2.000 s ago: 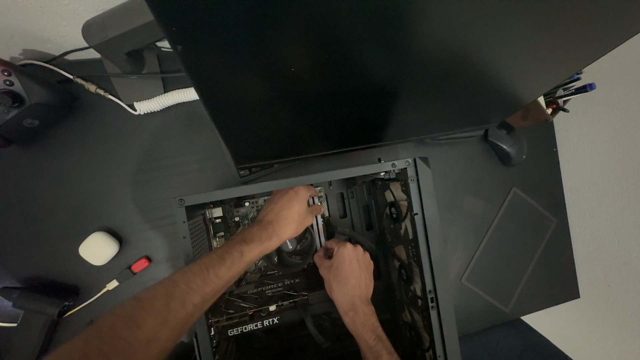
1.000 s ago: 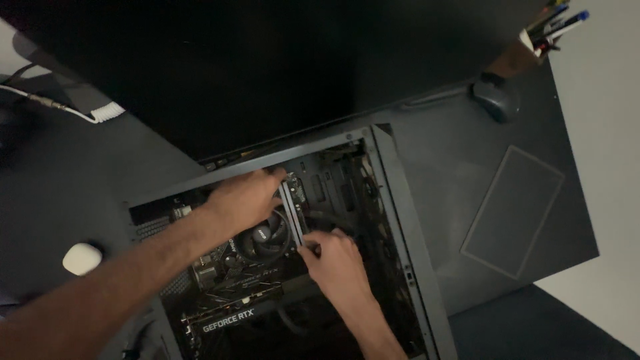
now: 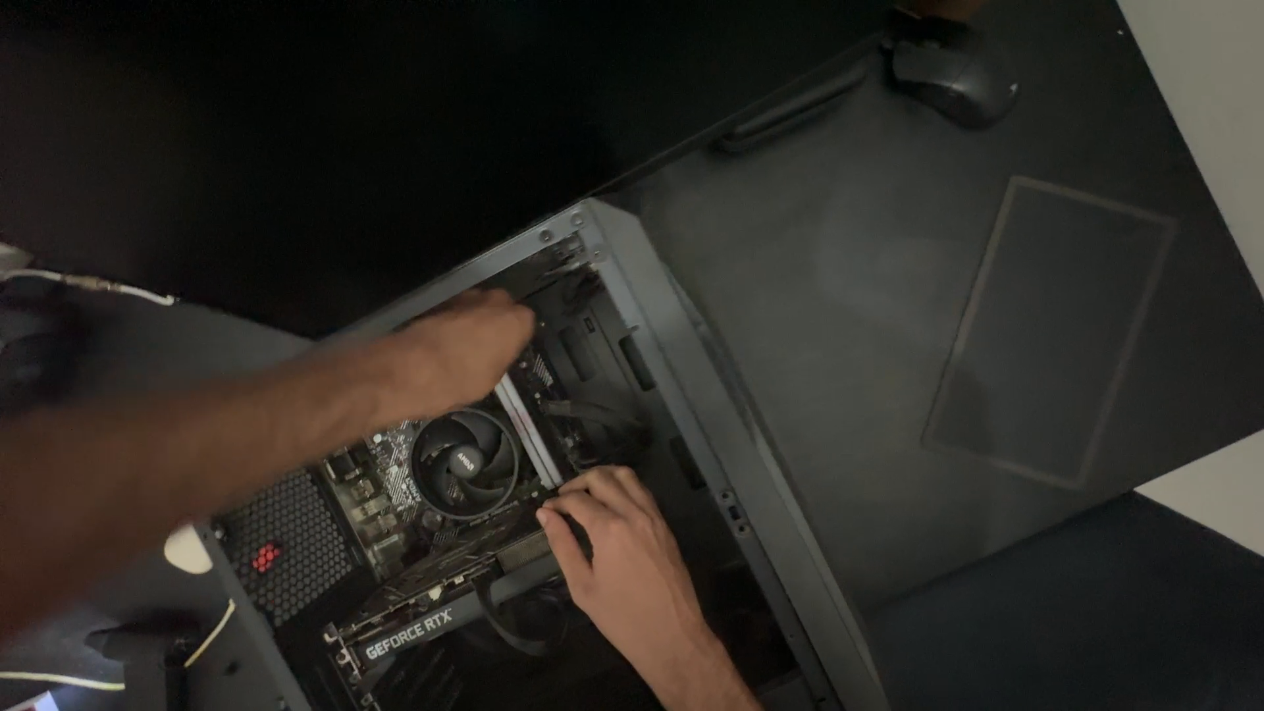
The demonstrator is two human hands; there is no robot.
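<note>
An uncovered computer case [image 3: 691, 375] holds a motherboard with an AMD CPU cooler fan [image 3: 464, 462]. Silvery RAM modules [image 3: 528, 430] stand in their slots right of the fan. My left hand [image 3: 474, 341] is at the upper end of the modules, its fingers curled down and mostly hidden. At their lower end is my right hand [image 3: 607, 528], thumb and forefinger close together by the slot ends; whether they pinch anything is not clear. Below the fan lies a GeForce RTX graphics card [image 3: 410, 634].
A large dark monitor [image 3: 395, 118] covers the area behind the case. A black mouse [image 3: 953, 79] rests at the upper right, and a thin rectangular outline [image 3: 1052, 331] marks the desk. Left of the case are a white rounded object [image 3: 188, 550] and a pale cable [image 3: 212, 632].
The view has turned and come closer. My left hand stays near the upper end of the RAM modules, my right hand near the lower end, and more of the fan and modules shows.
</note>
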